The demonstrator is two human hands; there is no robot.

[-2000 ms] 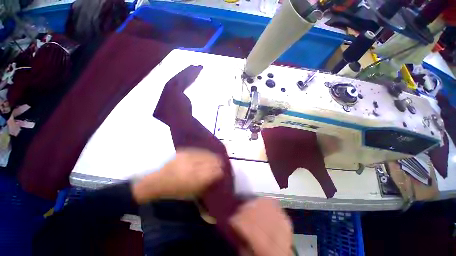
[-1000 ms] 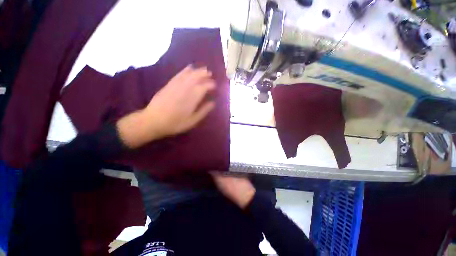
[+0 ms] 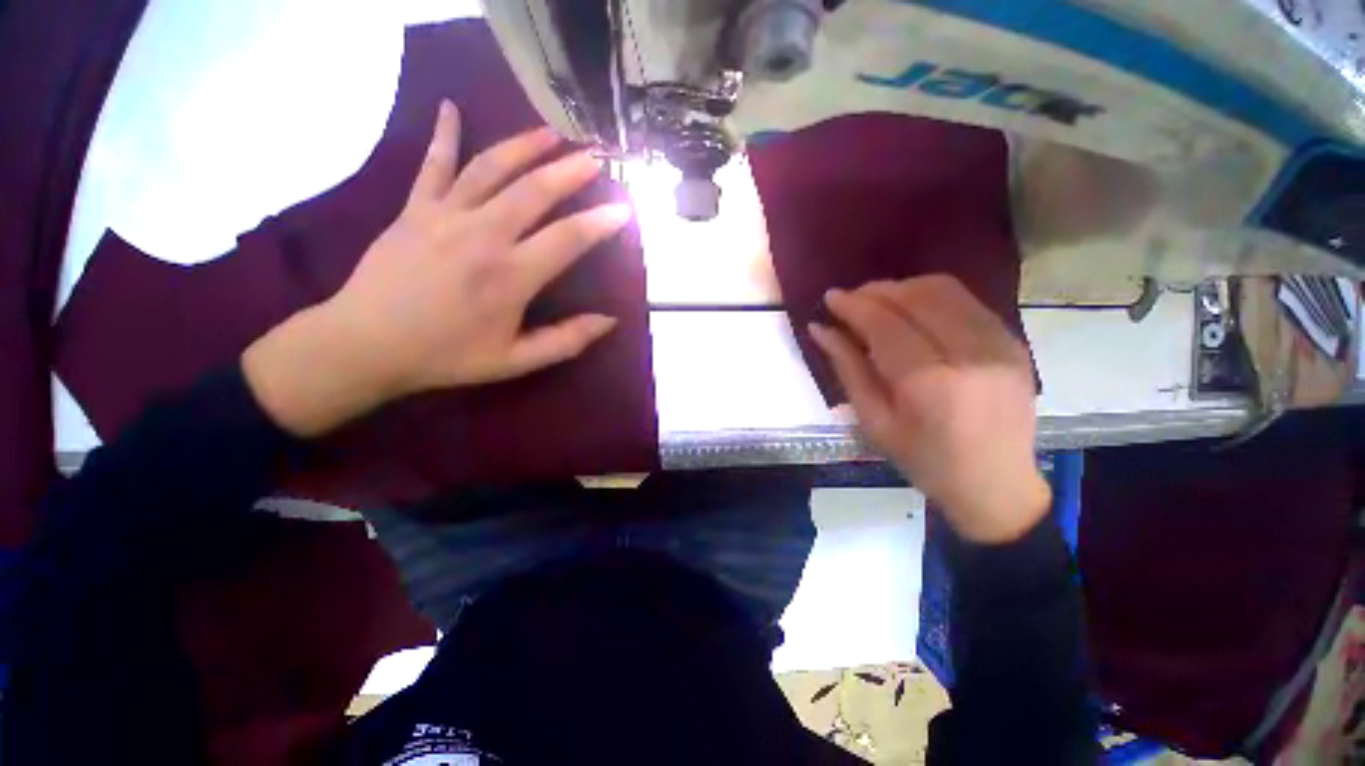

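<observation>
A large maroon garment panel lies on the table left of the needle, its straight right edge in line with the presser foot. My left hand rests flat on it with fingers spread, fingertips close to the foot. A small maroon cut panel lies right of the needle, partly behind the machine head. My right hand is over its lower part, thumb and fingertips close together at its left edge; whether they pinch the cloth is unclear. The hand hides most of its lower end.
The white sewing machine head with "JACK" lettering overhangs the top. A round dark knob with grey tip sits beside the needle. A metal bracket is at the right table edge. More maroon cloth hangs below right, near a blue crate.
The view has moved closer to the needle. The large panel now lies beside the foot, with my left hand spread on it. My right hand has moved from the table's front edge onto the small panel.
</observation>
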